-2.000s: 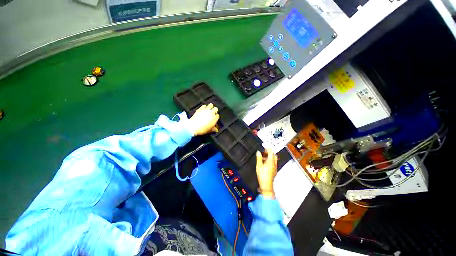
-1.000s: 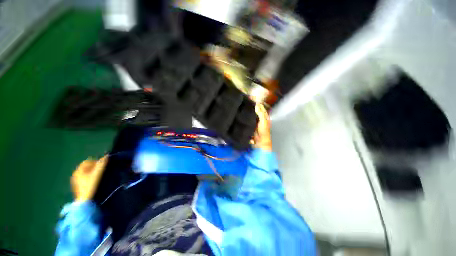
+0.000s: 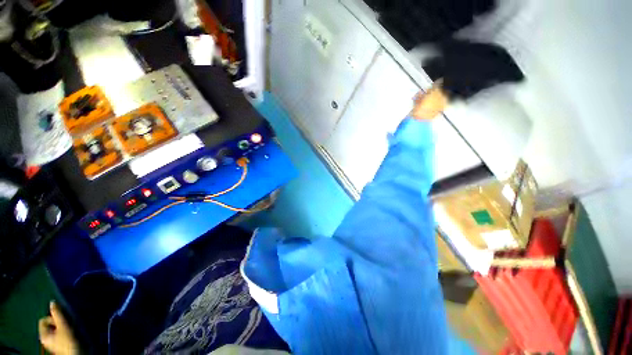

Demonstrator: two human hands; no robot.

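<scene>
My right hand (image 3: 431, 104) is stretched far out at the upper right. Its fingers are at the near edge of a blurred dark thing, which looks like the empty black tray (image 3: 481, 69), over a white surface. The blur hides its pockets. My left hand (image 3: 57, 334) is low at the left edge, partly cut off, fingers a little apart, with nothing seen in it. Three orange fixtures (image 3: 145, 130) with dark cut-outs lie on the black bed, beside and on a silver base plate (image 3: 181, 97).
The control panel (image 3: 170, 184) has red digits and orange-brown wires over a blue surface. A dark tray with round pieces (image 3: 52, 213) is at the left. A white cabinet (image 3: 332, 76) stands beyond the bench. A cardboard box (image 3: 478, 215) and red crates (image 3: 533, 298) are at the lower right.
The view has swung right. My right hand has moved from above the bench to far out at the right, apparently carrying the black tray. My left hand is now lower in the picture.
</scene>
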